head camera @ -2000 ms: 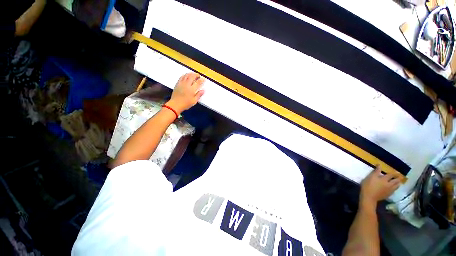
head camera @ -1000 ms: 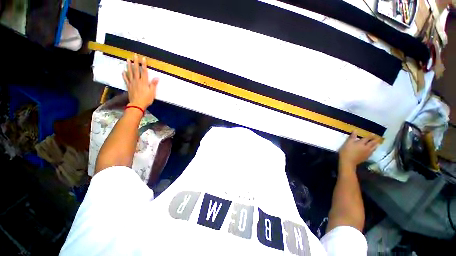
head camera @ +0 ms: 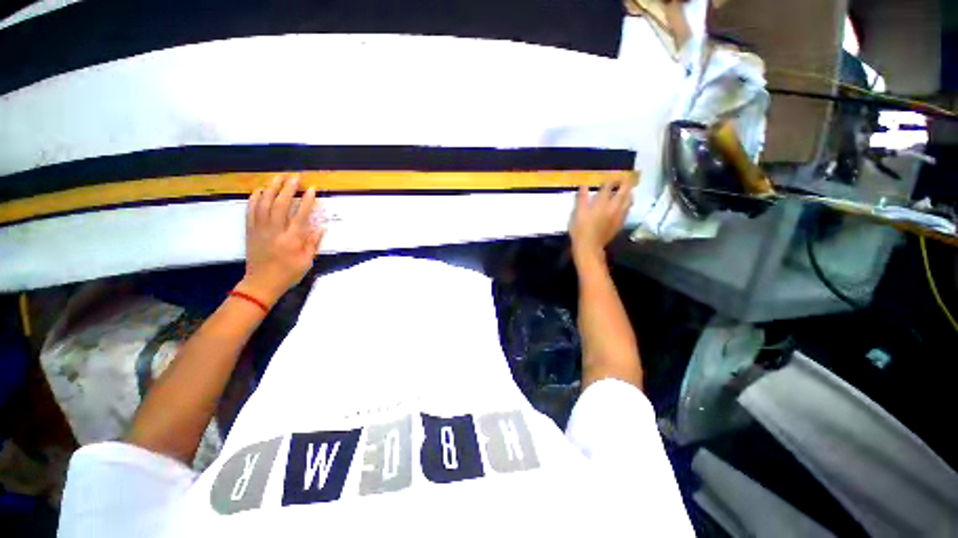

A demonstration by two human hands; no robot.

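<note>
A long yellow-orange strip (head camera: 441, 181) lies along a narrow black fabric strip (head camera: 473, 159) on the white table cover (head camera: 420, 95). Black fabric shows along its far side and as a thin line along its near side. My left hand (head camera: 282, 236) lies with spread fingers, fingertips on the near edge of the yellow strip left of centre. My right hand (head camera: 601, 218) has its fingertips on the strip's right end. Neither hand is closed around anything. A wider black fabric band (head camera: 315, 19) lies on the far side of the table.
The iron (head camera: 695, 168) with its wooden handle is parked on a pale crumpled pad (head camera: 741, 89) right of the strip's end. A hose and cables run right from it. A pale patterned box (head camera: 100, 357) stands below at left; grey metal surfaces are at right.
The view has turned rightward, so the table now runs nearly level and the iron is closer to centre. My left hand now touches the strip nearer my right hand, which remains at the right end.
</note>
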